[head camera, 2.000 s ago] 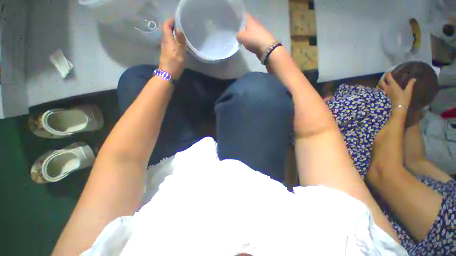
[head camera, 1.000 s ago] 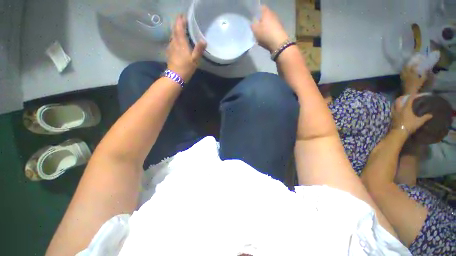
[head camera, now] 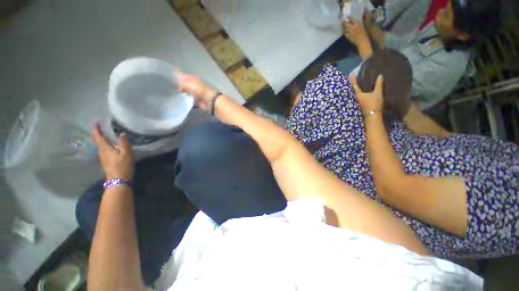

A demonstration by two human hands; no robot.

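A whitish translucent tub [head camera: 149, 101] is tilted with its mouth towards me, at the bench's front edge above my lap. A dark patterned band shows under its lower side; I cannot tell what it is. My right hand [head camera: 196, 91] grips the tub's right rim. My left hand [head camera: 115, 156] is at the tub's lower left with fingers and thumb spread; it does not grip the rim, and whether the thumb touches the underside is unclear.
A large clear tub [head camera: 54, 148] lies on its side at left on the pale bench [head camera: 68, 51]. A white scrap [head camera: 25, 230] is at lower left. A wooden strip [head camera: 225, 51] divides the tabletops. The neighbour at right holds a dark round piece [head camera: 392, 79]; another person is beyond.
The view has swung right. The tub has tilted and shows a dark band beneath. My left hand has dropped from its side to the lower left. My right hand keeps the rim.
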